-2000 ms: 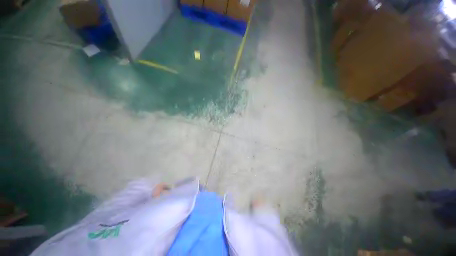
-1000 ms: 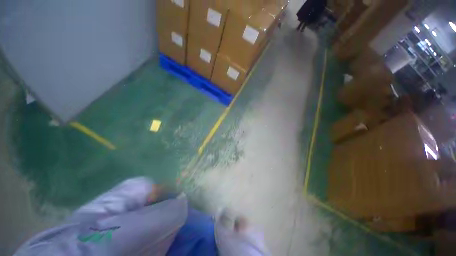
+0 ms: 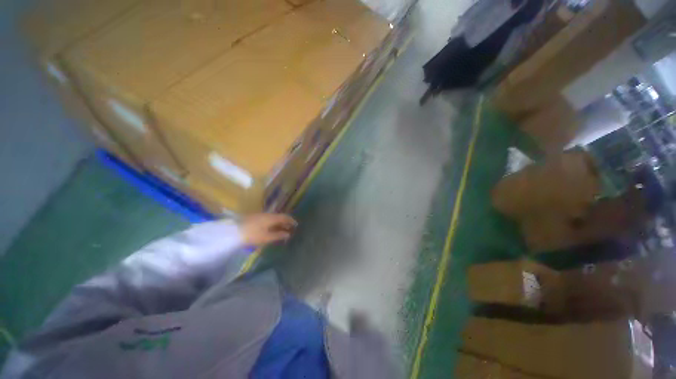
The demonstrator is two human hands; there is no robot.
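My left hand (image 3: 268, 228) is bare, reaches forward at the lower centre and looks empty, with its fingers loosely bent. It overlaps the near corner of the stacked cartons (image 3: 244, 81); I cannot tell whether it touches them. The cartons are tan with white labels and stand on a blue pallet (image 3: 152, 186). At the lower middle, beside my smock, is a dark blur at the end of my right sleeve (image 3: 363, 355); the hand itself is not clearly seen. My pale smock (image 3: 178, 344) hangs open over a blue garment.
A person in dark trousers (image 3: 463, 63) is ahead in the aisle (image 3: 385, 192), at the top. A yellow line (image 3: 447, 255) runs along the aisle's right side. More cartons (image 3: 548, 348) are stacked on the right. A grey panel (image 3: 33, 126) stands at the left.
The labelled cartons and pallet have come much closer. The person ahead appears larger. My left hand has moved forward and right, away from my smock. My right hand has become harder to see.
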